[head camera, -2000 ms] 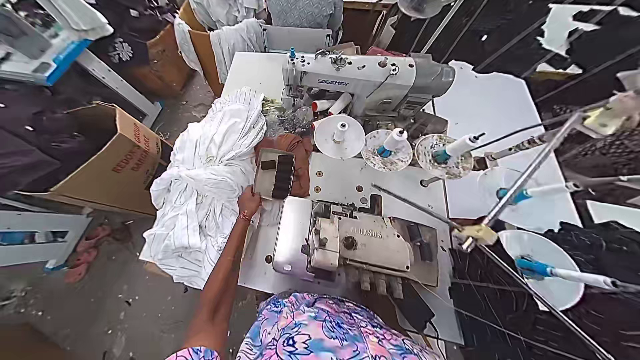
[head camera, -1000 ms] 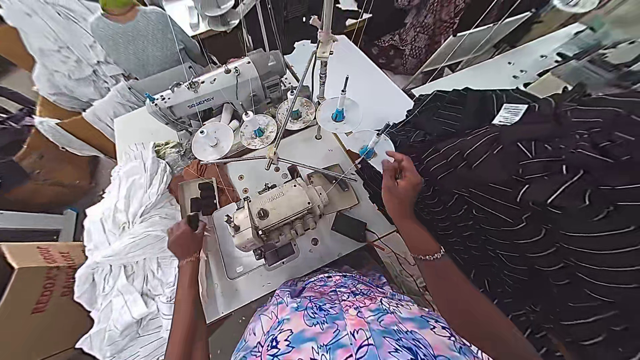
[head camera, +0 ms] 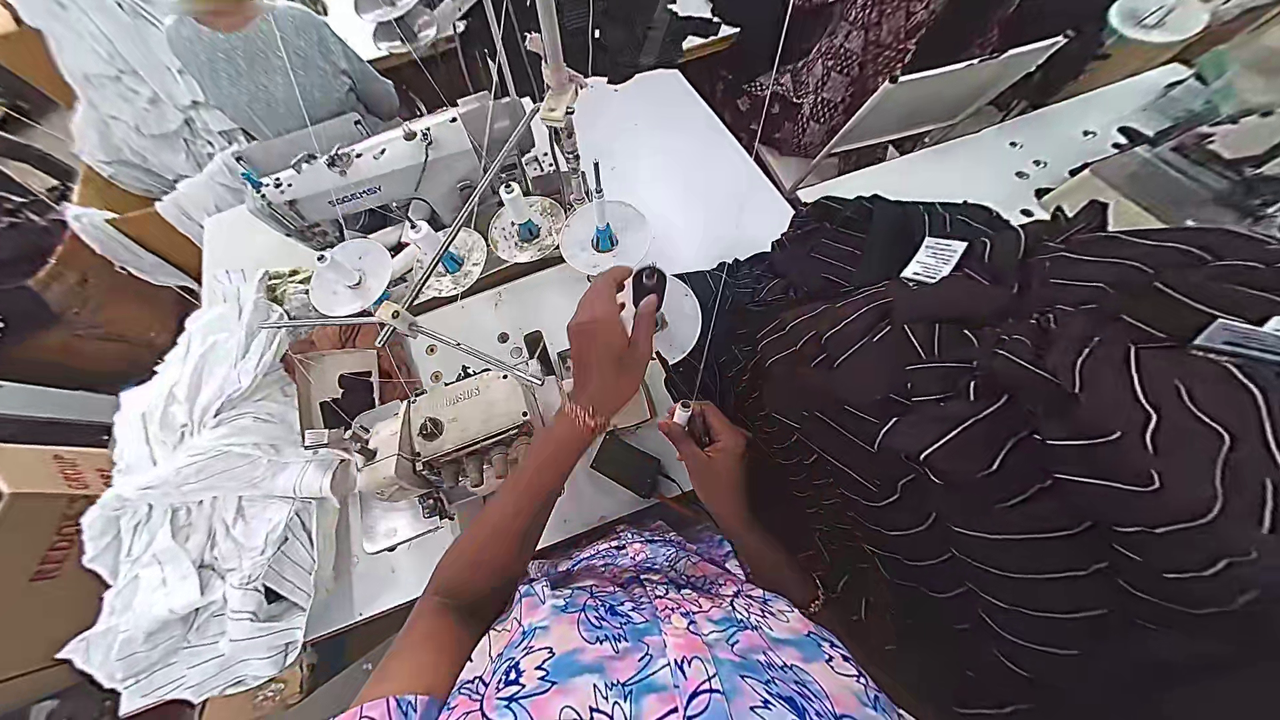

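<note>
My left hand (head camera: 612, 345) grips a dark thread spool (head camera: 649, 287) above the rightmost white spool disc (head camera: 678, 318) of the thread stand. Lower and to the right, my right hand (head camera: 705, 445) holds a small white thread spool (head camera: 682, 412) between thumb and fingers; a thread runs up from it. An overlock sewing machine (head camera: 468, 412) stands left of my hands, partly behind my left forearm. Farther back, several discs carry white cones on blue holders, such as the cone (head camera: 601, 215) just beyond my left hand.
White striped fabric (head camera: 220, 480) hangs over the table's left side. Dark striped fabric (head camera: 1000, 420) is heaped at right. A second sewing machine (head camera: 370, 175) stands behind, with a person (head camera: 275, 65) beyond. A tray of dark pieces (head camera: 335, 390) and a black box (head camera: 627, 464) lie beside the overlock.
My left hand has moved from the tray at the left to the rightmost disc and now holds a dark spool. My right hand has come down from that disc and holds a white spool.
</note>
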